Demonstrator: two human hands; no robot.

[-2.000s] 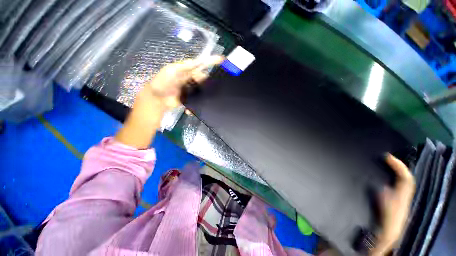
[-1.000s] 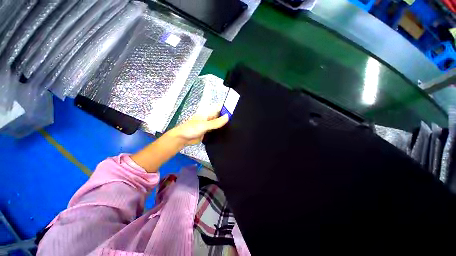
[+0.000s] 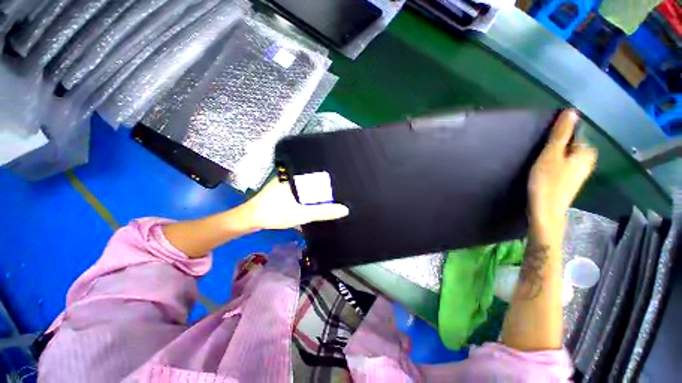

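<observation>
A flat black panel unit (image 3: 419,187) is held above the bench, its wide face towards me, with a white and blue label (image 3: 312,188) near its left end. My left hand (image 3: 288,209) grips the left end, thumb on the face just below the label, fingers hidden behind. My right hand (image 3: 557,172) grips the right end near its upper corner. A small raised piece (image 3: 440,122) shows at the middle of the upper edge. A crumpled green cloth (image 3: 467,295) lies below the panel, partly covered by it. A translucent white bottle (image 3: 581,273) is beside my right forearm.
Bagged units (image 3: 142,60) stand in a row at the left. A bubble bag (image 3: 239,97) lies beside them, over a dark panel (image 3: 176,155). Another dark panel (image 3: 333,19) lies at the back on the green bench (image 3: 389,71). Dark panels and bubble sheets (image 3: 636,299) stand at the right.
The panel has moved away from the camera and turned nearer to level, its right end raised. My right hand, hidden one second ago, shows again. The green cloth and bottle have come into view.
</observation>
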